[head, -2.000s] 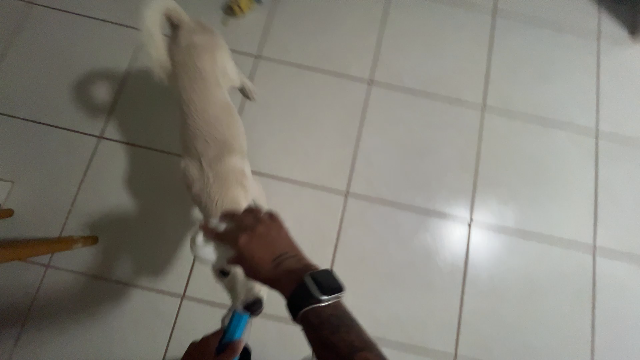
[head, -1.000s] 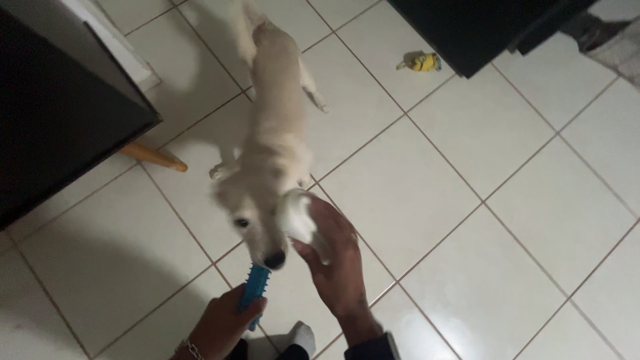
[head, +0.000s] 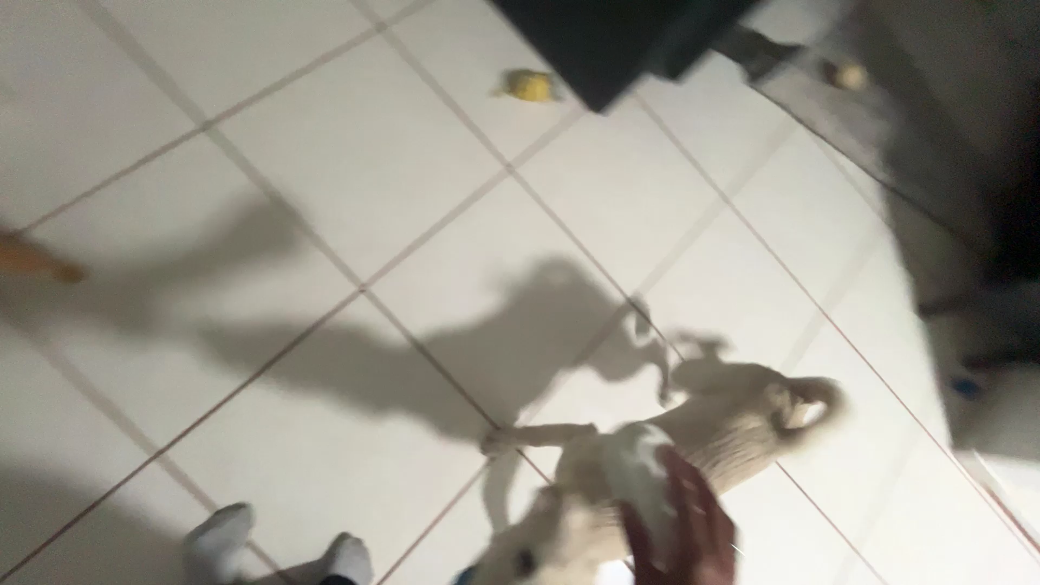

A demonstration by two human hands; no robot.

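A light-coloured dog [head: 723, 422] stands at the lower right on the tiled floor, its head low at the bottom edge and its curled tail to the right. My right hand [head: 686, 520], blurred, holds a white object [head: 638, 471], perhaps a cloth or wipe, against the dog's neck and shoulder. A bit of a blue thing [head: 465, 575] shows by the dog's muzzle at the bottom edge. My left hand is out of the picture.
My feet in grey socks [head: 219, 536] are at the lower left. A yellow toy [head: 530, 85] lies beside a dark piece of furniture [head: 617, 41] at the top. A wooden leg [head: 36, 258] juts in at the left; dark blurred objects line the right side.
The dog has swung round to the lower right, its tail now pointing right. My right hand has moved with it, from its head to its neck. My left hand has left the view, which has shifted.
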